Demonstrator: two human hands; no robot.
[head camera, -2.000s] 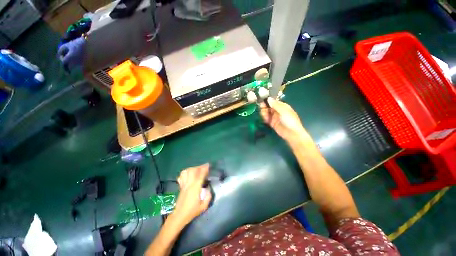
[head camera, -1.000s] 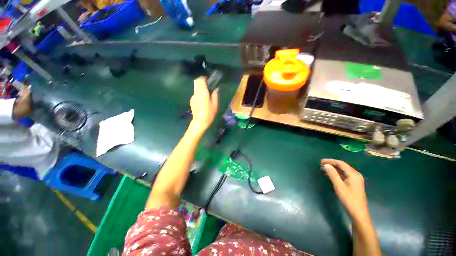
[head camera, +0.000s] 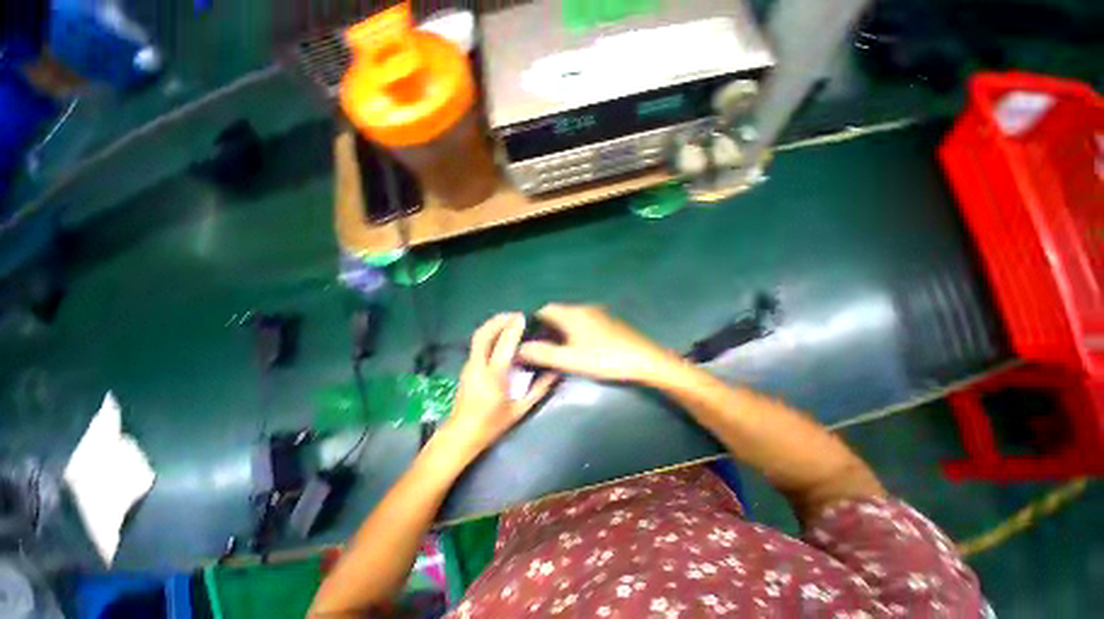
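Observation:
My left hand (head camera: 493, 377) and my right hand (head camera: 593, 343) meet over the bench in front of me. A small black power adapter (head camera: 539, 333) is between them, partly hidden by the fingers. A white block (head camera: 521, 382), the end of the test socket lead, is at my left palm. Both hands grip these pieces where they meet. The silver-grey instrument (head camera: 630, 109) with a lit display stands behind, its pale round terminals (head camera: 712, 152) at its lower right corner. Shiny green tape (head camera: 400, 401) lies left of my hands.
Black adapters (head camera: 281, 466) with cords lie on the left of the bench, near a white paper sheet (head camera: 107, 478). A black cord bundle (head camera: 736, 333) lies right of my hands. An orange-lidded bottle (head camera: 418, 103) and phone (head camera: 387, 181) stand on the wooden board. A red basket (head camera: 1029, 230) is at right.
My left hand has come back from the far left of the bench. My right hand has moved left to meet it, and the adapter and white block are now together at the hands.

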